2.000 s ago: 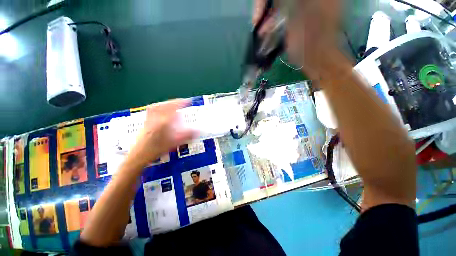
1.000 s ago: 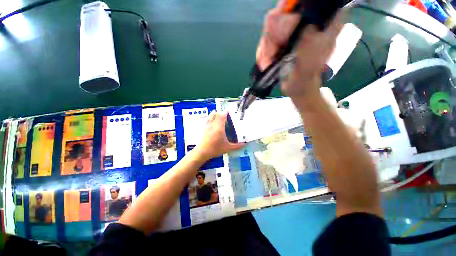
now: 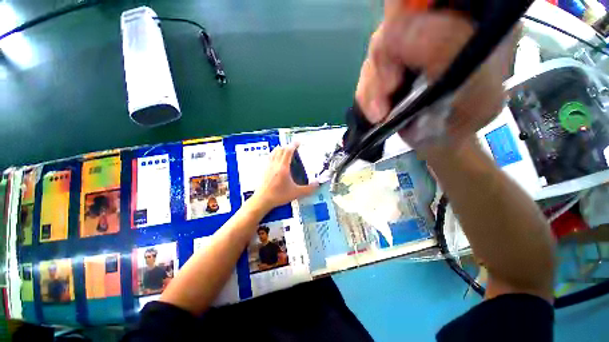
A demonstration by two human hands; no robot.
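Note:
My right hand [image 3: 427, 80] is closed around the black electric screwdriver [image 3: 374, 133], with its hose running up to the upper right. The silver driver nose [image 3: 334, 163] points down at the left end of a white appliance housing [image 3: 320, 143]. The housing lies on the bench near the far edge, and its right part is hidden behind the driver and my right hand. My left hand [image 3: 280, 180] grips the housing's dark left end, thumb on the near side and fingers on the far side. Screws are too small to make out.
Another white housing with a black power lead [image 3: 212, 57] lies on the dark green conveyor [image 3: 280, 67]. The picture-covered work mat [image 3: 153, 227] spans the bench, with a worn pad [image 3: 367, 214] at its right. The screw feeder [image 3: 504, 143] with its green ring stands at the right.
My left hand first lay over the housing; it now holds its left end, and the housing sits further right. The driver nose has moved down and slightly right along that end since one second ago.

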